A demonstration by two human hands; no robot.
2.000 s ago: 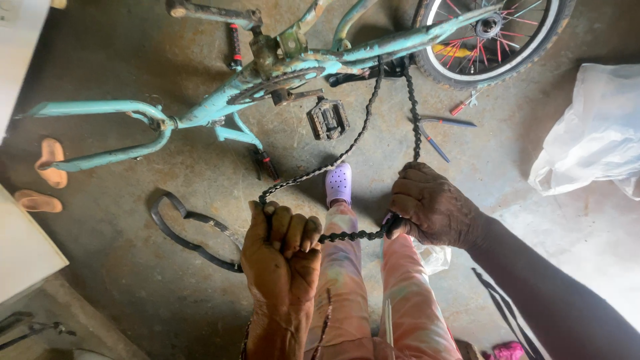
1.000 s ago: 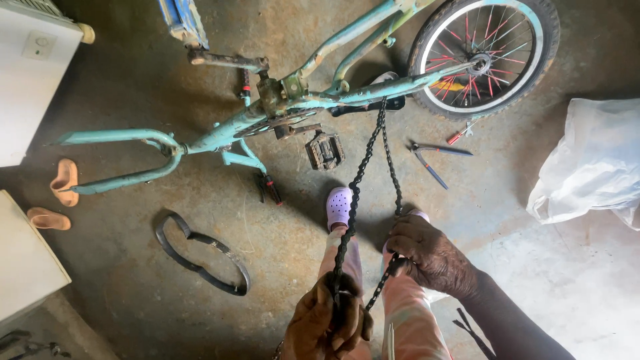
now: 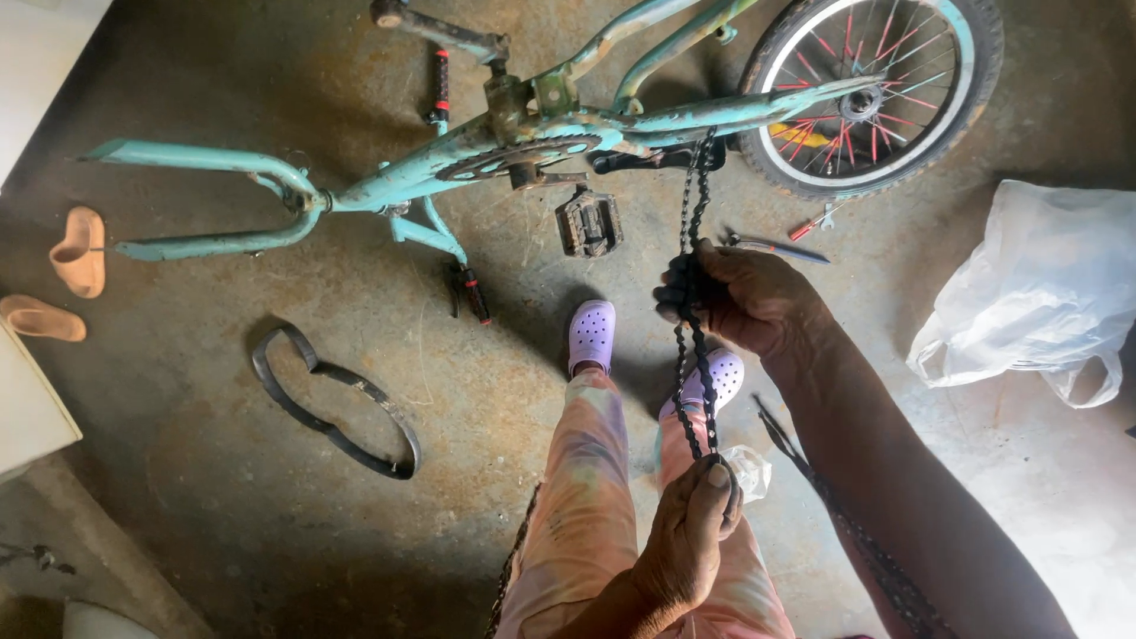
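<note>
A dark bicycle chain (image 3: 703,364) runs in two nearly parallel strands from the turquoise bicycle frame (image 3: 390,185) towards me. My left hand (image 3: 688,537) grips its near end, low in the view over my leg. Farther up, my right hand (image 3: 741,297) is closed around the strands, its fingertips blackened. The chain passes behind the frame tube beside the spoked rear wheel (image 3: 859,102). The frame lies over the floor with its chainring (image 3: 519,158), crank arm (image 3: 448,35) and a pedal (image 3: 589,224) showing.
A black rubber loop (image 3: 342,382) lies on the concrete floor at left. Pliers (image 3: 781,248) and a red-handled screwdriver (image 3: 806,226) are below the wheel. A white plastic bag (image 3: 1038,284) sits at right. Orange clogs (image 3: 80,253) are at far left. My feet wear purple clogs (image 3: 592,335).
The chain was spread in a wide loop between my hands; its strands now hang close together. My right hand has moved up along the chain, and my left hand holds the near end.
</note>
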